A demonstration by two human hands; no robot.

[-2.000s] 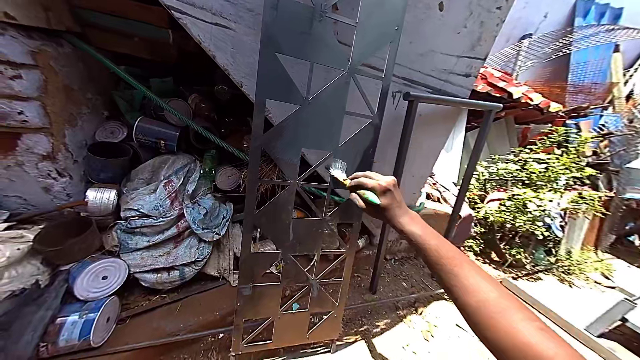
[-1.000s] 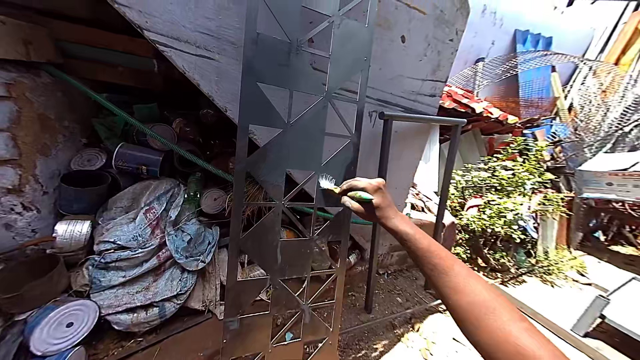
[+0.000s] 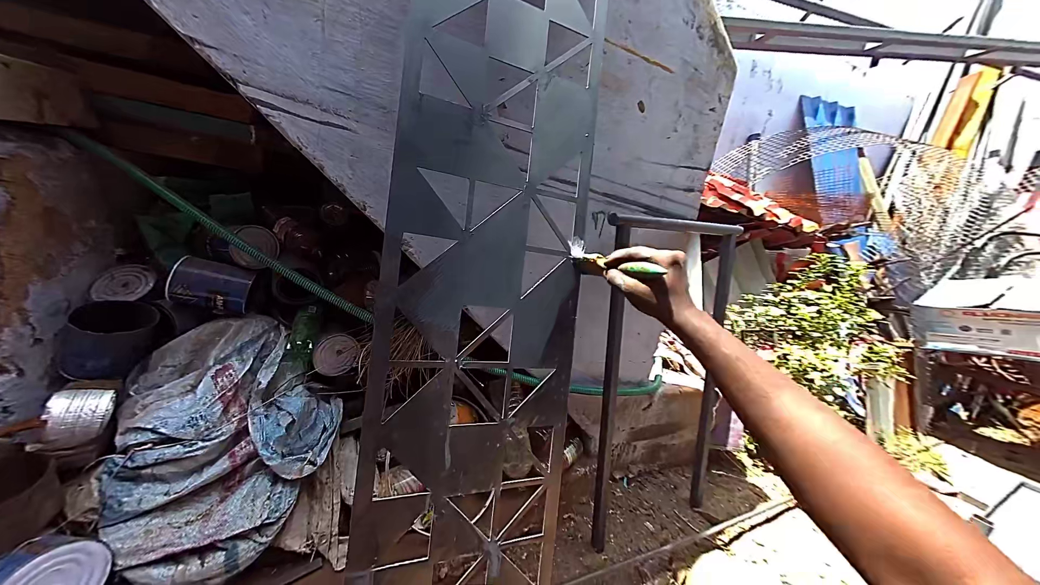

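Observation:
A tall metal panel point(image 3: 479, 284) with triangular cut-outs stands upright before me, grey over much of its surface. My right hand point(image 3: 650, 280) grips a paintbrush point(image 3: 591, 262) with a green handle, fingers wrapped around it. The pale bristle tip meets or nearly meets the panel's right edge, about mid-height; actual contact cannot be made out. My left hand is outside the view.
Behind the panel lean a slanted concrete slab point(image 3: 658, 97) and a dark metal frame point(image 3: 611, 390). Paint cans point(image 3: 210, 284), a crumpled woven sack point(image 3: 195, 455) and a green hose point(image 3: 195, 213) lie at left. A leafy bush point(image 3: 821, 325) grows at right.
The right hand with the brush has moved from the panel's middle part to its right edge. The view has shifted somewhat.

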